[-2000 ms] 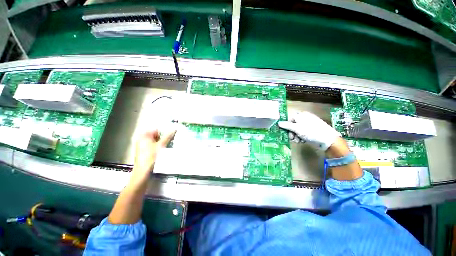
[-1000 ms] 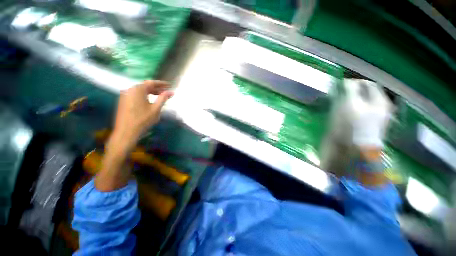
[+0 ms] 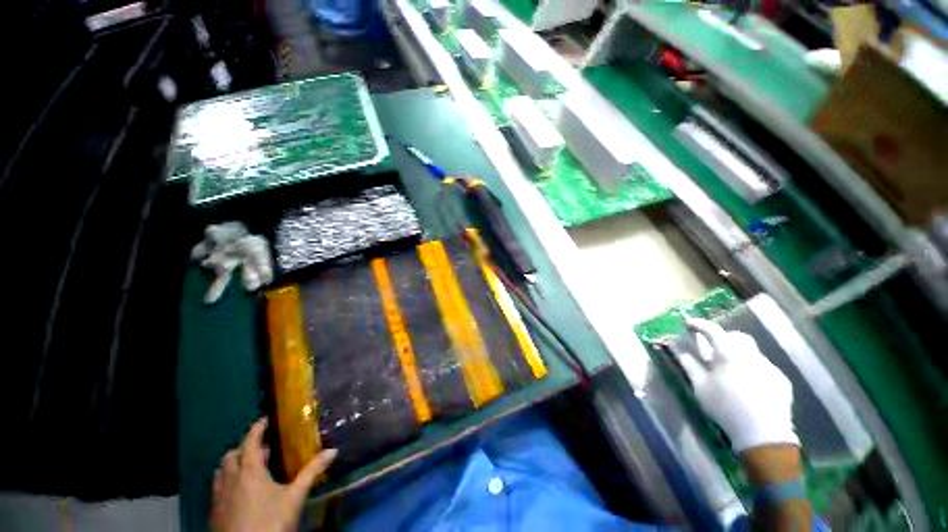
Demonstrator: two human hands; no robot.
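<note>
The padded work support (image 3: 359, 353), a black block with orange-yellow tape bands, lies on the green bench. My bare left hand (image 3: 258, 486) is at its near left corner, thumb and fingers apart, cut off by the bottom edge. My gloved right hand (image 3: 733, 390) is over a circuit board (image 3: 717, 304) on the conveyor, beside its long heatsink (image 3: 806, 374). Its fingertips are near the board's edge; whether they grip it is unclear. The black electric screwdriver (image 3: 499, 231) lies right of the support.
Behind the support are a tray of silvery screws (image 3: 348, 225), a crumpled glove (image 3: 231, 260) and a glare-covered green board (image 3: 281, 135). A blue pen (image 3: 424, 161) lies near the screwdriver. More boards with heatsinks (image 3: 593, 140) line the conveyor. A cardboard box (image 3: 884, 130) is on the shelving.
The view has turned left, bringing the bench and support into sight. My left hand has moved from beside the conveyor to the support's corner. My right hand remains at the conveyor.
</note>
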